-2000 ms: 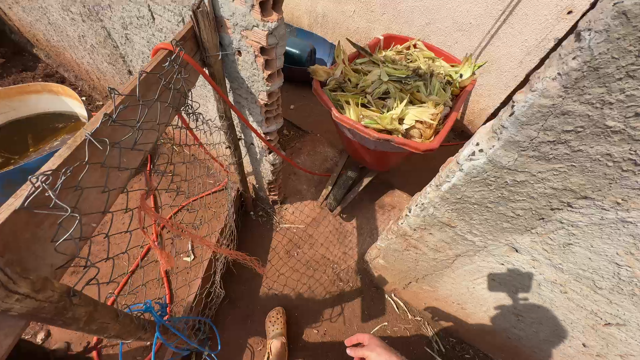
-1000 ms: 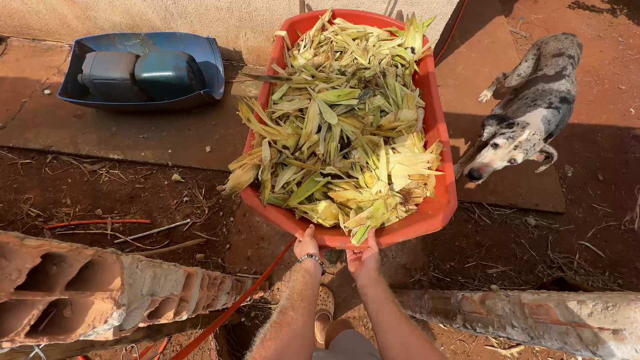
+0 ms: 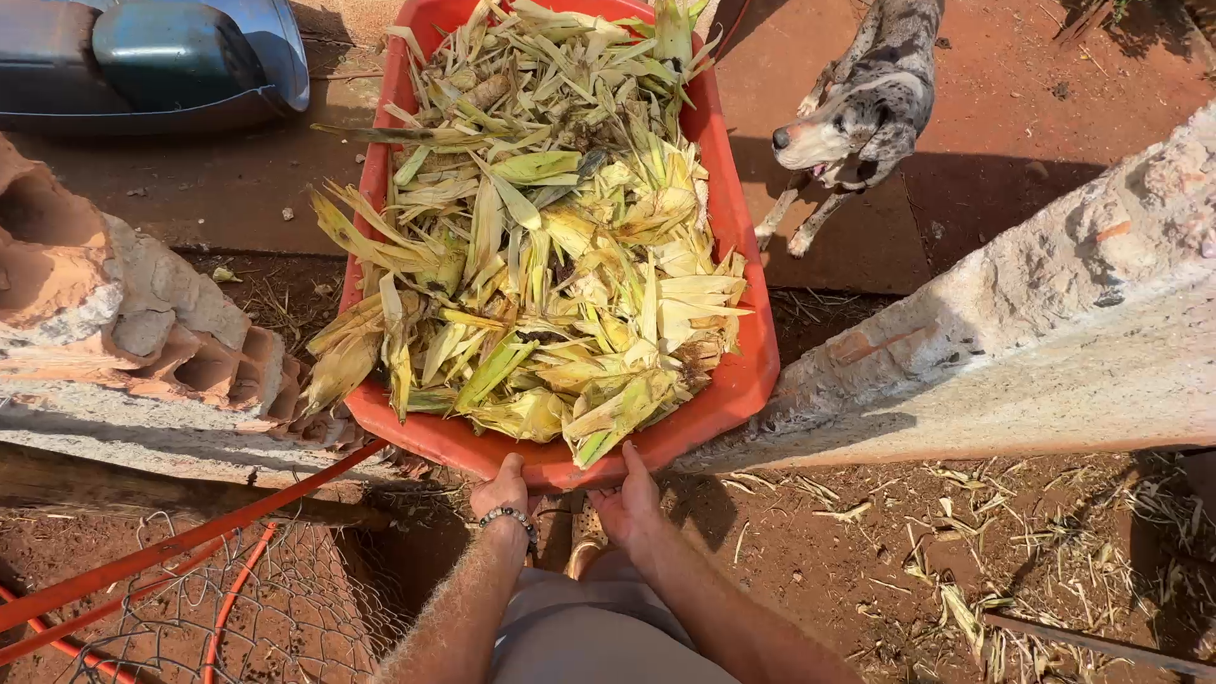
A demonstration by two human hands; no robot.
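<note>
A red wheelbarrow tray [image 3: 750, 351] heaped with corn husks [image 3: 560, 256] fills the upper middle of the view, its near end between two broken wall ends. My left hand [image 3: 502, 489], with a beaded bracelet at the wrist, grips the near rim of the tray. Close beside it on the right, my right hand [image 3: 624, 494] holds the same rim, thumb on top. The fingers of both hands are partly hidden under the rim. Below them show a tan clog [image 3: 587, 541] and my shorts.
A broken hollow-brick wall [image 3: 190, 351] is close on the left, a rough plastered wall [image 3: 997, 332] on the right. A spotted dog [image 3: 855, 123] stands beyond the tray. Wire mesh [image 3: 275, 598] and an orange hose [image 3: 190, 537] lie lower left. A blue container [image 3: 285, 57] sits upper left.
The tray has moved with my hands back toward the gap between the walls. Two seconds ago it stood farther off, unheld. The dog has turned its head and moved beside the tray.
</note>
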